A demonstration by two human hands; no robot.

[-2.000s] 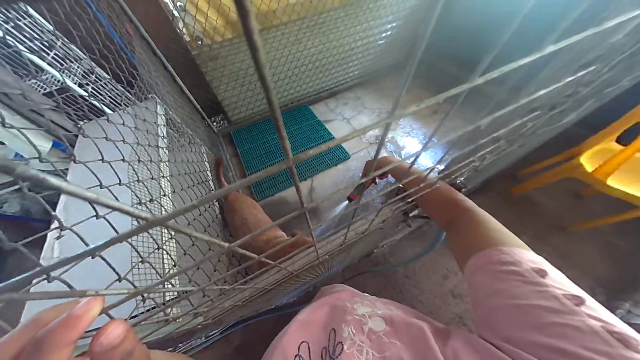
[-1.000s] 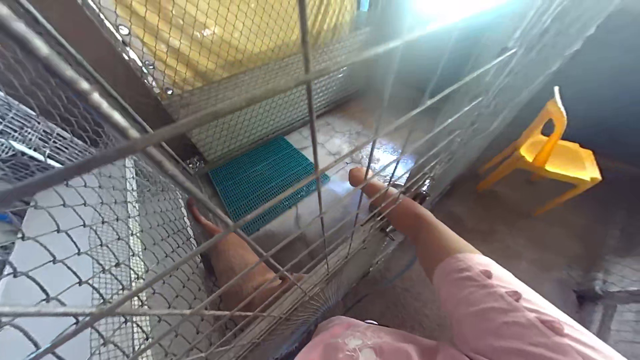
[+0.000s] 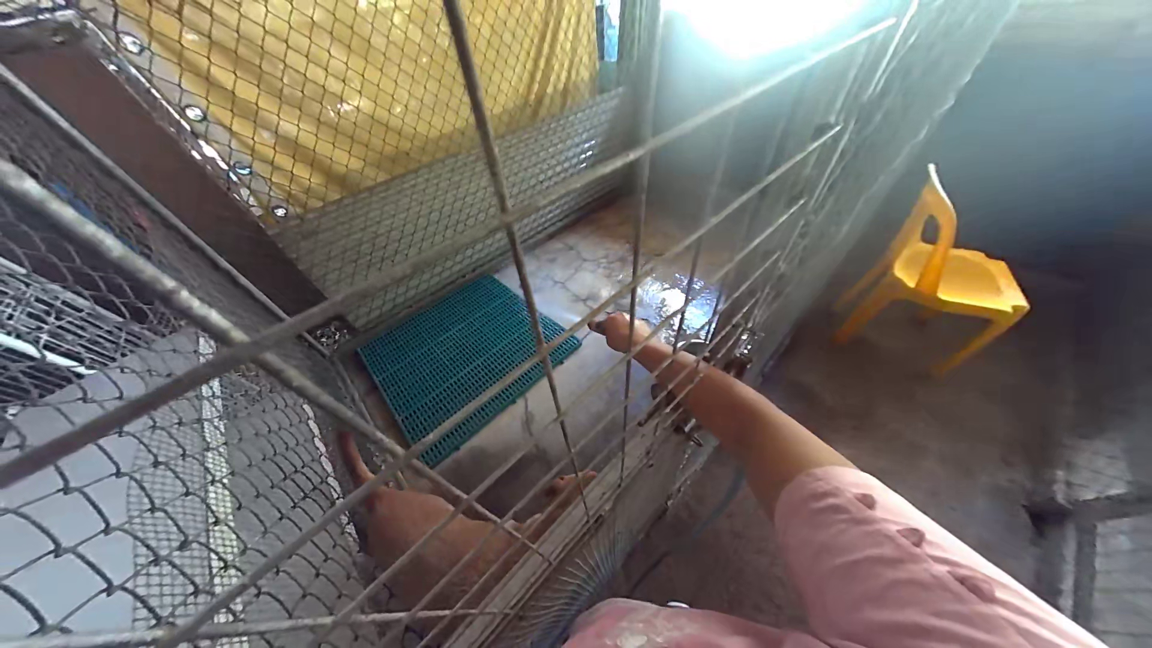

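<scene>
My right hand [image 3: 621,331] reaches through the wire bars of a kennel, closed around a hose spray nozzle [image 3: 597,326]; only its dark tip shows, with a faint spray of water in front. Near the tip, a green plastic slatted mat [image 3: 468,360] lies on the kennel's wet floor [image 3: 576,270]. A brown short-haired dog [image 3: 432,540] stands inside, below the mat, close to the front bars and partly hidden by them. My left hand is out of view.
Metal bars [image 3: 504,207] cross close in front of me, with chain-link mesh at the left. A yellow sheet [image 3: 378,90] hangs behind the far mesh. Outside, at the right, stands a yellow plastic chair [image 3: 963,279]. A pale hose [image 3: 720,504] runs below my forearm.
The left hand, at the lower left two seconds ago, has gone out of view. The nozzle, seen with red and black parts then, now points toward the mat. The view has turned, showing more yellow sheet.
</scene>
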